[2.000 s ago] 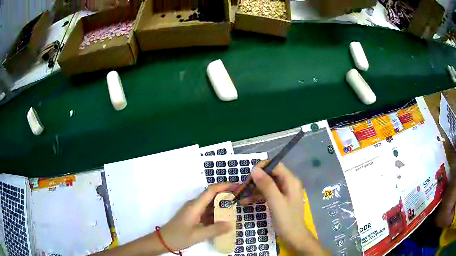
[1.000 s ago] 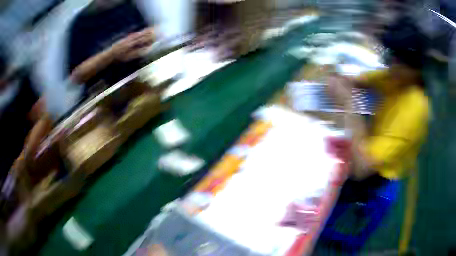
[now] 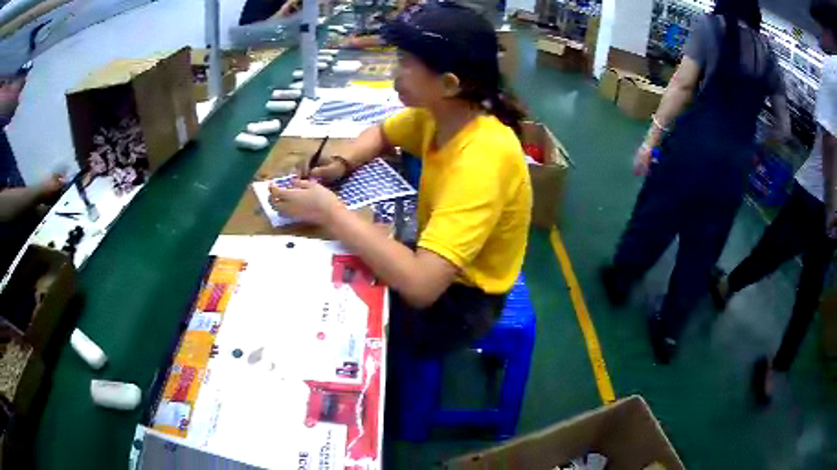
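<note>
Neither of my hands is in the picture. Nearest in front of me lies a printed cardboard cover [image 3: 275,340] with white, orange and red panels. To its left the green conveyor belt [image 3: 174,239] runs away from me. Two white housings, one a rounded bar [image 3: 116,395] and another just behind it [image 3: 89,349], lie apart on the belt at the lower left. Several more white housings [image 3: 264,127] lie farther up the belt.
A person in a yellow shirt [image 3: 477,193] sits on a blue stool [image 3: 514,358], hands over a label sheet [image 3: 372,184]. Cardboard boxes stand across the belt [image 3: 165,101] and at the lower right [image 3: 523,456]. Two people are on the floor at right.
The view has swung far to the right and sharpened after a blur. My hands, the tweezers and the housing I held, seen two seconds ago, are out of the picture.
</note>
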